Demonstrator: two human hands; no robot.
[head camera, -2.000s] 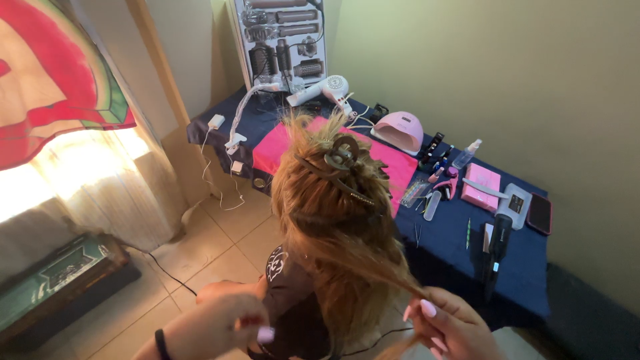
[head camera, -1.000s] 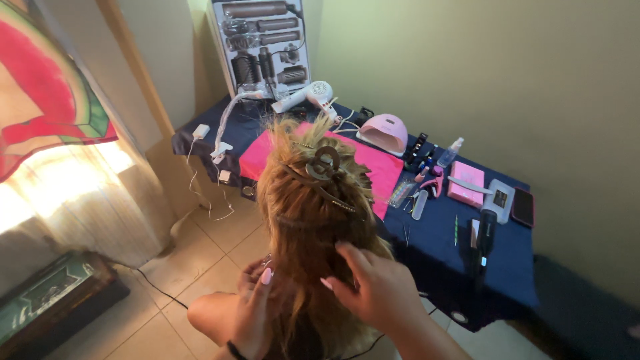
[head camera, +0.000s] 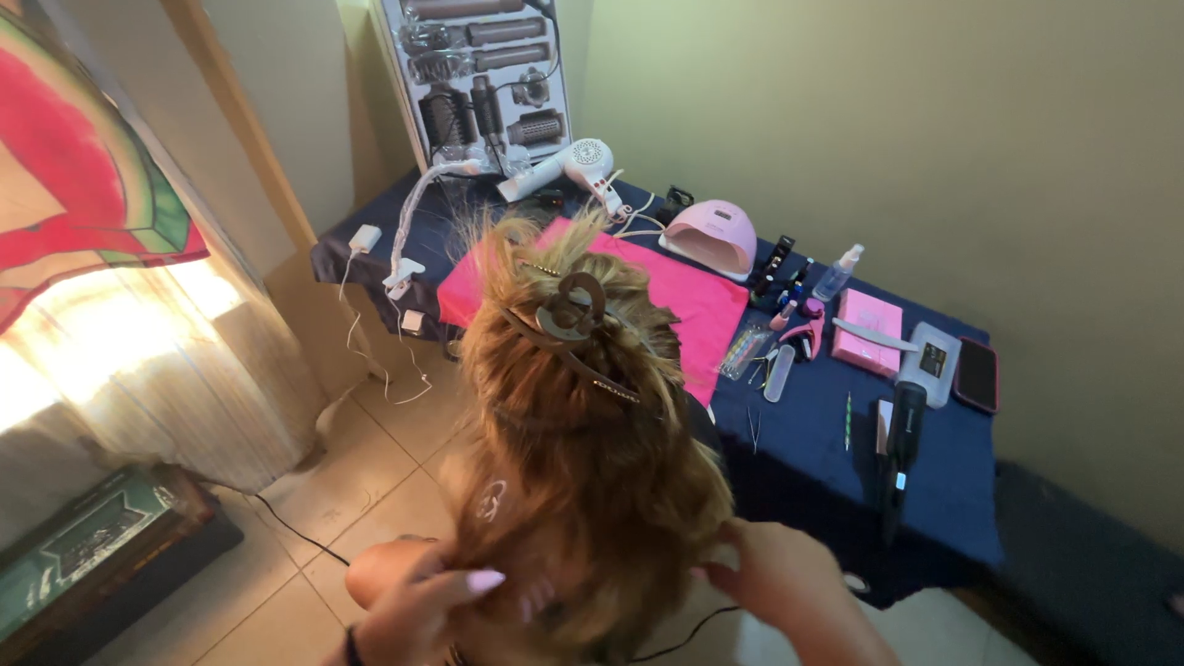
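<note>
A person with long, light brown hair (head camera: 592, 481) sits facing away from me, in front of a table. A dark claw clip (head camera: 571, 310) gathers the upper hair on top of the head, and a dark hair clip with a beaded end (head camera: 615, 388) lies against it. The lower hair hangs loose. My left hand (head camera: 425, 592) is at the left side of the hanging hair, thumb toward it, with some fingers hidden by strands. My right hand (head camera: 772, 573) is at the hair's right edge, its fingertips partly among the strands. Neither grip shows clearly.
On the blue-covered table (head camera: 953, 499) lie a flat iron (head camera: 902, 453), a white hair dryer (head camera: 564, 171), a pink nail lamp (head camera: 712, 236), a spray bottle (head camera: 839, 273) and a phone (head camera: 976, 375). A styling set (head camera: 490, 83) stands behind. Cords cross the floor (head camera: 370, 499).
Two seconds ago my right hand held a strand out to the right; one second ago both hands were at the back of the hair. Now they are lower and farther apart, at its sides.
</note>
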